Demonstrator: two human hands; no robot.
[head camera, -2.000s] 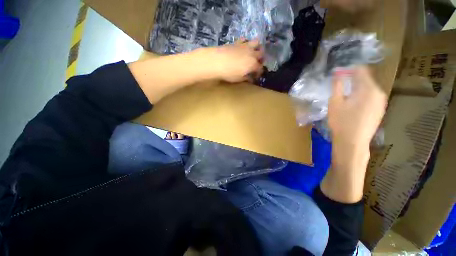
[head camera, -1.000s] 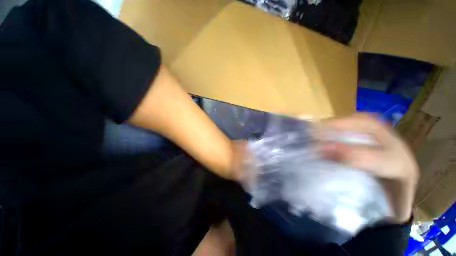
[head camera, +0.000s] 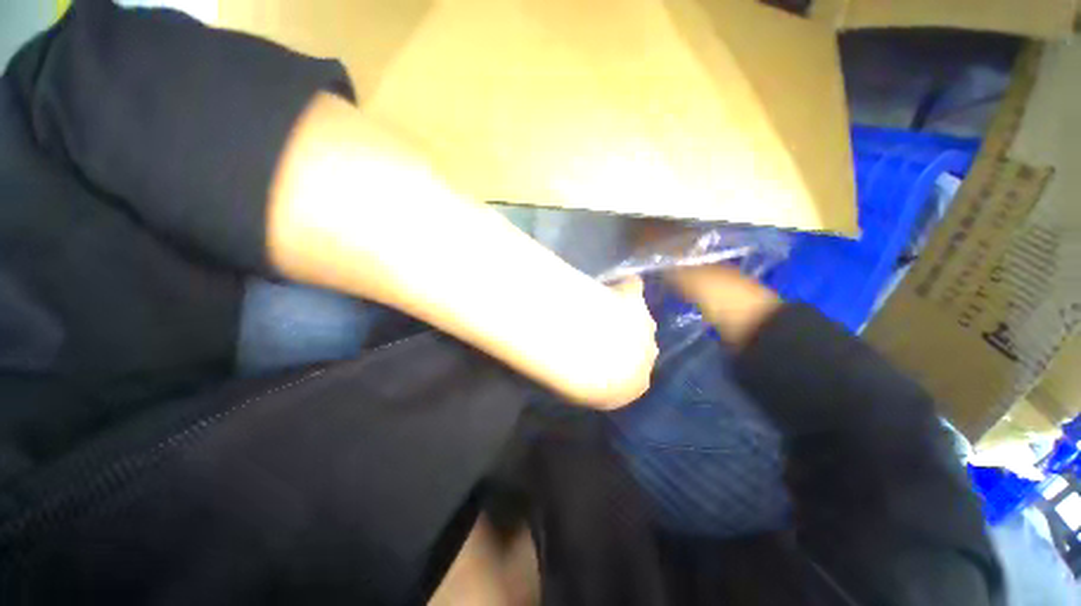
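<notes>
A clear plastic liner bag (head camera: 717, 251) lies between my knees, below the flap of the left carton (head camera: 593, 107). My left hand (head camera: 616, 343) is at the bag's near left edge, with its fingers curled and mostly hidden. My right hand (head camera: 726, 298) is blurred and reaches in at the bag from the right; its fingertips are hidden by the bag. I cannot tell what either hand holds.
A blue plastic stool or bin (head camera: 871, 201) stands right of the flap. The right carton (head camera: 978, 284), with dark printing, stands at the far right. Pale scraps (head camera: 1022, 440) and blue plastic lie at the lower right.
The crinkly clear bags that were in my right hand are no longer visible there. My right hand has moved left and in towards the liner bag. My left hand shows more fully, and the view has shifted.
</notes>
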